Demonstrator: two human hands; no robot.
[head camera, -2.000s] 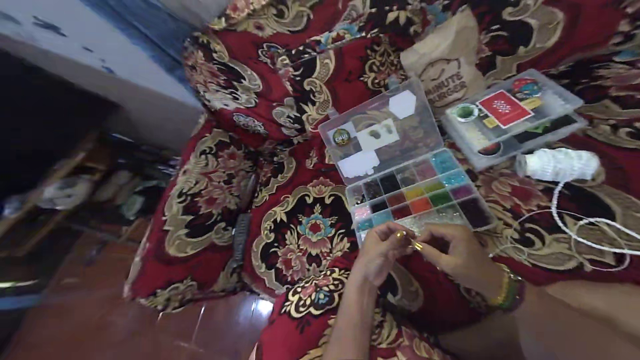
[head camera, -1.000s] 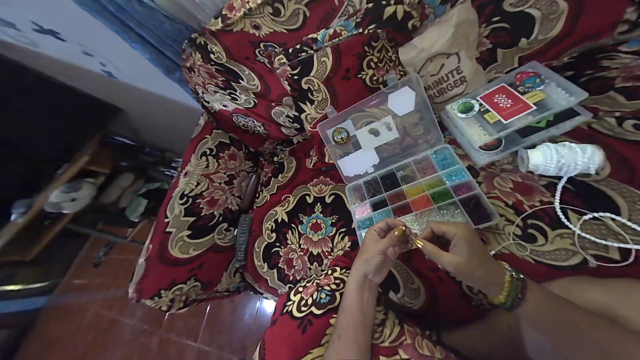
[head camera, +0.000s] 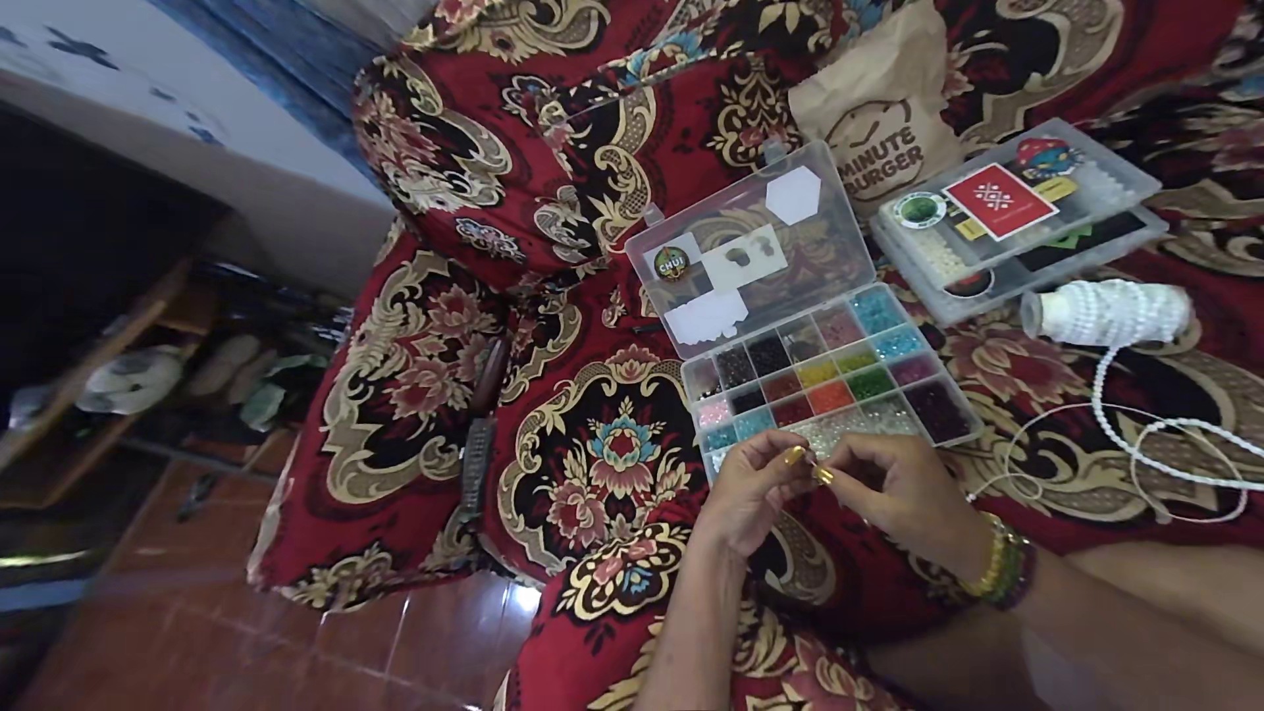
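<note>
My left hand (head camera: 755, 489) and my right hand (head camera: 899, 499) meet fingertip to fingertip over the near edge of an open clear plastic bead box (head camera: 829, 397). Both thumbs and index fingers are pinched together; something tiny seems to be between them, too small to make out. The thumbnails are gold. Sorted beads in many colours fill the box's compartments, and its raised lid (head camera: 820, 232) carries paper pieces and a sticker. Beaded bracelets (head camera: 1002, 563) circle my right wrist. A thin pale cord (head camera: 1007, 474) runs on the cloth to the right of my right hand.
Two stacked plastic cases (head camera: 1096, 232) lie at the right, a red card on top. Beside them are a spool of white cord (head camera: 1116, 312) and a brown paper bag (head camera: 889, 109). A dark remote control (head camera: 478, 464) rests in the sofa's gap. Floral cloth covers the sofa (head camera: 592, 494).
</note>
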